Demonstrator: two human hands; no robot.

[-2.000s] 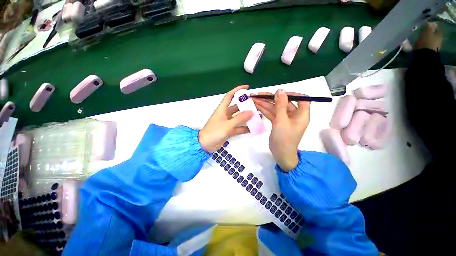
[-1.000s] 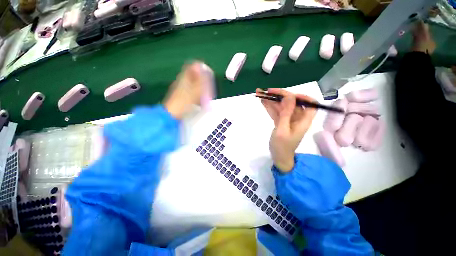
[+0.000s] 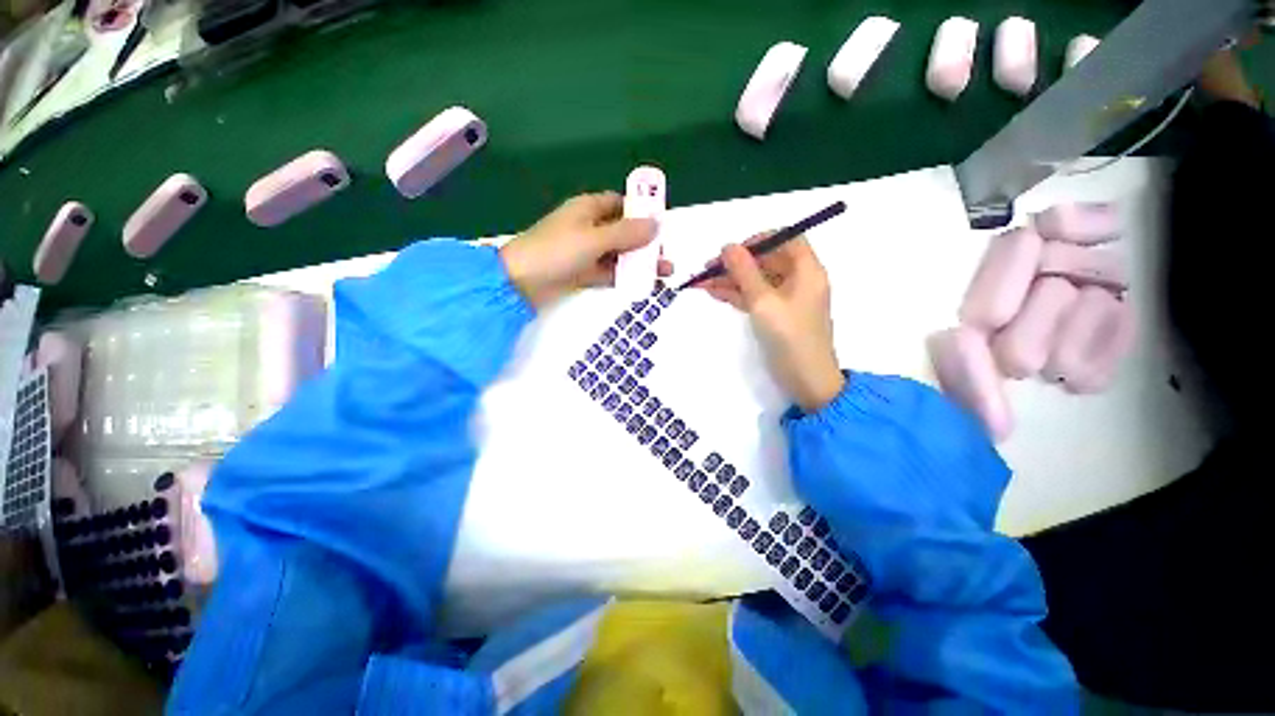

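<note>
My left hand (image 3: pixel 576 249) holds a pink housing (image 3: pixel 643 224) upright above the white surface, its far end showing a small recess with no dark label on it. My right hand (image 3: pixel 783 301) holds the black tweezers (image 3: pixel 769 241) like a pen, their tips down at the top end of the label sheet (image 3: pixel 685 450). Rows of dark labels run diagonally down the sheet, and part of it is bare. Whether a label is between the tips is too small to tell.
Pink housings (image 3: pixel 436 151) stand spaced along the green belt (image 3: pixel 559 98). A pile of pink housings (image 3: pixel 1035 311) lies at right, beside a slanted grey post (image 3: pixel 1084 119). A clear blister tray (image 3: pixel 175 399) and black parts (image 3: pixel 126 567) are at left. Another person's dark sleeve (image 3: pixel 1230 252) is at far right.
My left hand has come back from the belt with an unlabelled housing; earlier it held a labelled one. The tweezers have moved to the sheet's top labels. Another housing stands in the belt's left row.
</note>
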